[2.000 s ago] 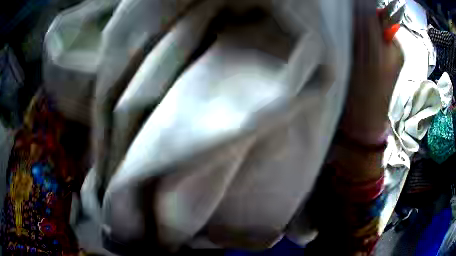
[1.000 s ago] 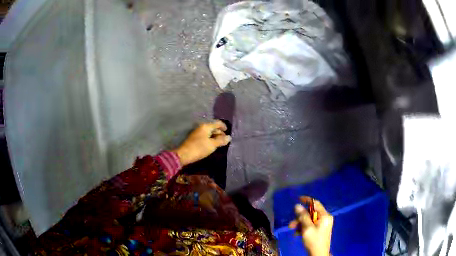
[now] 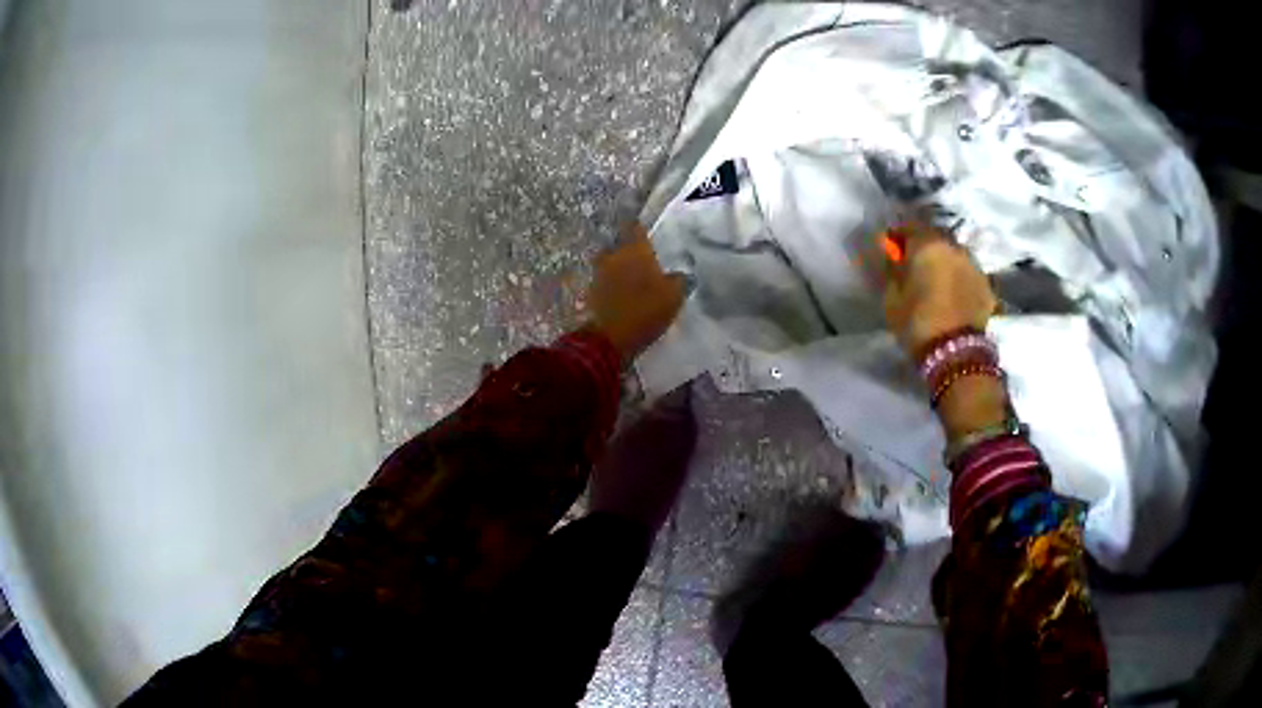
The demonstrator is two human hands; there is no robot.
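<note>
A heap of pale grey-white garments lies on the floor in front of me, with small round buttons and a dark label with light marks showing. My left hand grips the left edge of the cloth below the label. My right hand is over the middle of the heap, with the orange-red snips at its fingers. The snips' blades and my right fingertips are hard to make out. Whether my right hand also grips cloth cannot be told.
A large pale, smooth, curved surface fills the left side. The speckled grey floor shows between it and the heap. My feet are just below the heap. Dark areas lie at the right edge.
Both hands have moved forward to the heap, which now appears larger and closer. My left hand, empty before, has taken hold of its edge. The blue crate has left the view.
</note>
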